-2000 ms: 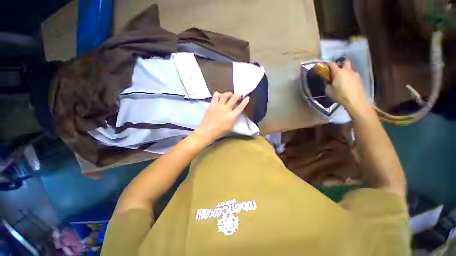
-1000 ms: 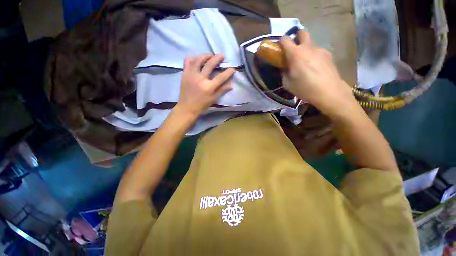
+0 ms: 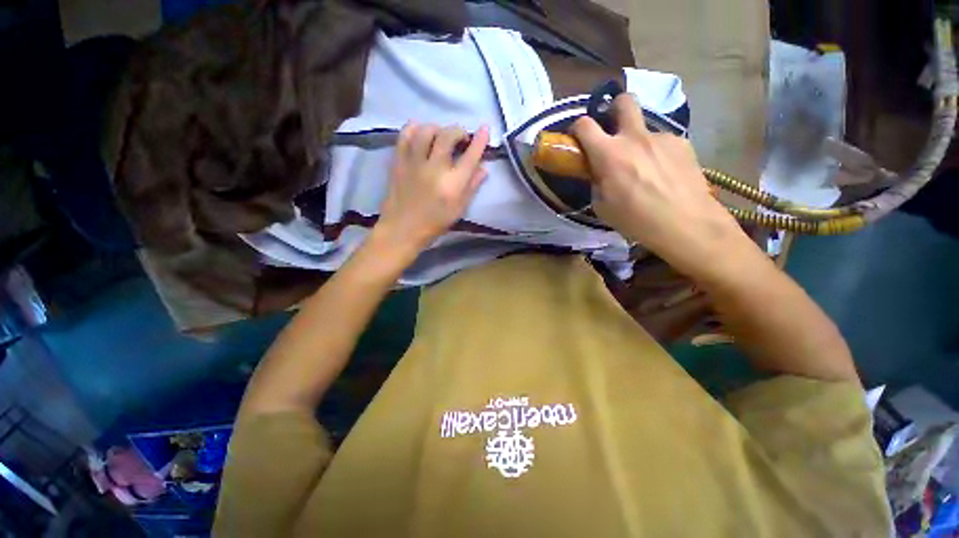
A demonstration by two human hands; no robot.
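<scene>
A brown garment [image 3: 231,147] lies on the table with its white lining [image 3: 421,84] facing up. Dark seam strips cross the lining. My right hand [image 3: 641,173] holds the wooden handle of a steam iron [image 3: 573,194], whose tip points left and whose plate rests on the lining and seam. My left hand [image 3: 436,179] lies on the lining just left of the iron's tip, with fingertips at the dark seam; whether they pinch the cloth is hard to tell. A white flap with a stitched band [image 3: 510,74] lies above the iron's tip.
The ribbed hose [image 3: 799,219] curves from the iron to the upper right. A pale iron rest [image 3: 804,121] with a dark scorched patch lies right of the tan table cover [image 3: 715,53]. Brown cloth [image 3: 673,299] hangs below the table edge. Blue crates with items stand lower left.
The iron has moved left from its rest onto the lining, then slightly along the seam. My left hand has shifted left along the lining and now lies at the seam. The camera view has shifted.
</scene>
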